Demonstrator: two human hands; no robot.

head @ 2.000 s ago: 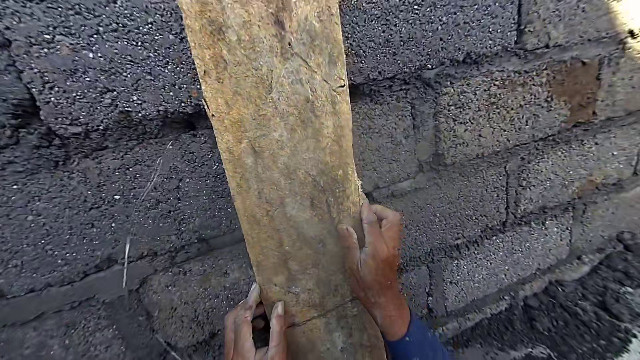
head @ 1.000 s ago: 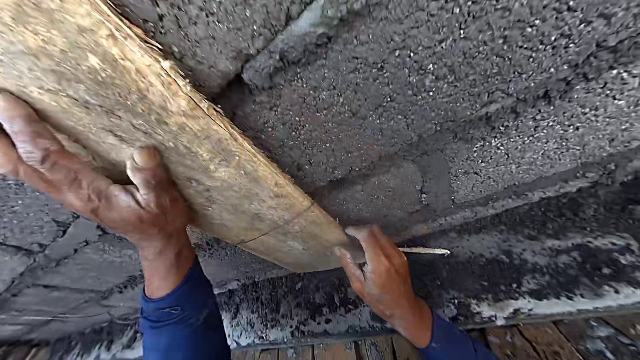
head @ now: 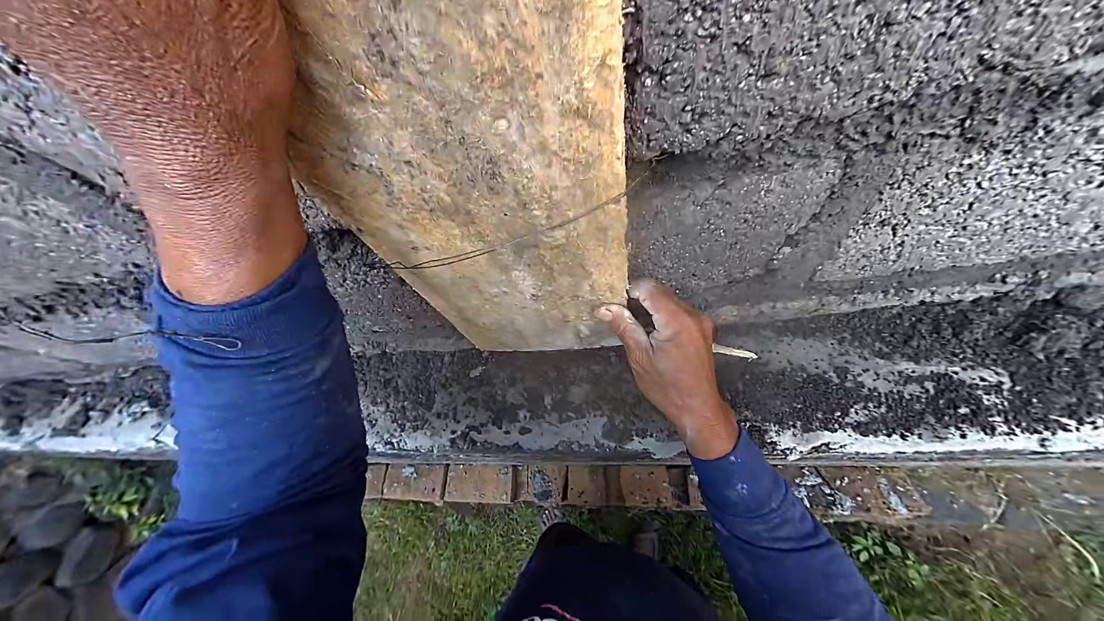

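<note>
A worn wooden board (head: 492,172) with a dark wire across it stands against the rough block wall (head: 845,198). My right hand (head: 673,345) grips the board's lower right corner, thumb on its face; a thin pale stick (head: 733,352) juts out beside that hand. My left hand (head: 207,103) is large at the upper left, over the board's left edge; its fingers lie outside the frame, so its hold cannot be seen. A thin wire (head: 129,336) lies across the left blue cuff.
Below the wall runs a mortar-smeared ledge (head: 535,431), then a row of bricks (head: 483,483). Grass (head: 431,561) lies under it, with dark stones (head: 52,543) at the lower left. My feet show at the bottom middle.
The view has swung down to show the ground. My left hand has moved up along the board, out of full view. My right hand stays at the board's lower end.
</note>
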